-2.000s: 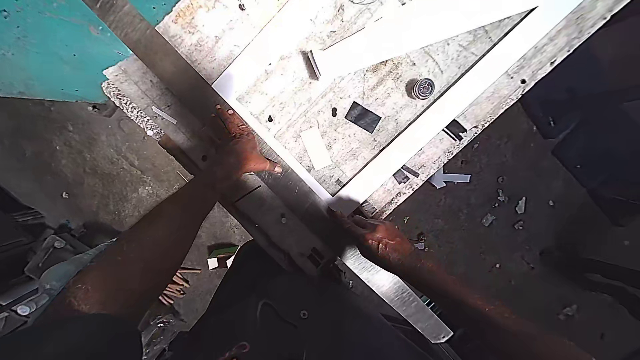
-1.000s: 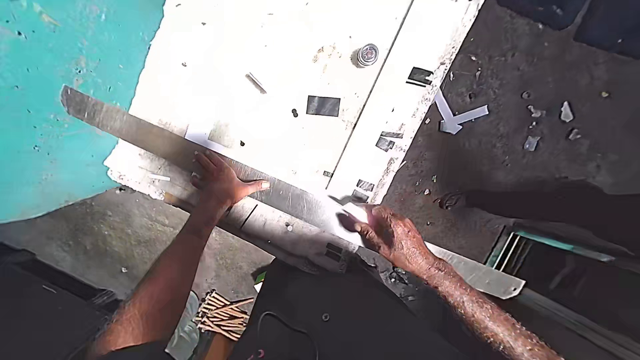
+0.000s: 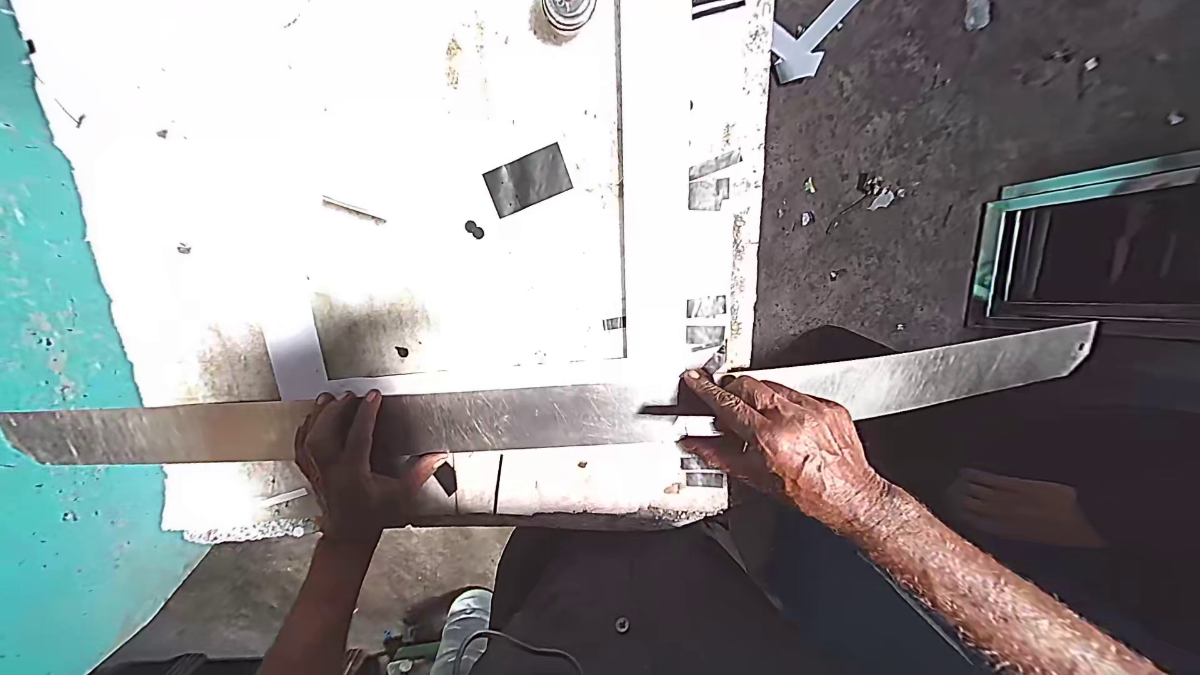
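A long metal straightedge (image 3: 525,416) lies across the near part of a worn white work board, both its ends reaching past the board. Under it runs a white flat strip frame (image 3: 656,234), partly hidden by the metal. My left hand (image 3: 352,459) presses on the straightedge left of the middle, fingers over its far edge and thumb at the near edge. At the board's right edge my right hand (image 3: 778,427) rests over the straightedge, thumb and index finger close together near a bright spot. Whether a small tool is between those fingers, I cannot tell.
On the board (image 3: 234,328) lie a dark rectangular piece (image 3: 528,180), a round tin (image 3: 568,13) and a thin sliver (image 3: 354,208). A turquoise surface (image 3: 66,525) borders the left. White offcuts (image 3: 800,58) and a framed pane (image 3: 1106,244) are at the right, by the floor.
The straightedge, slanted steeply two seconds ago, now runs nearly level across the view, which has itself turned and shifted. Both hands have stayed on or at the straightedge.
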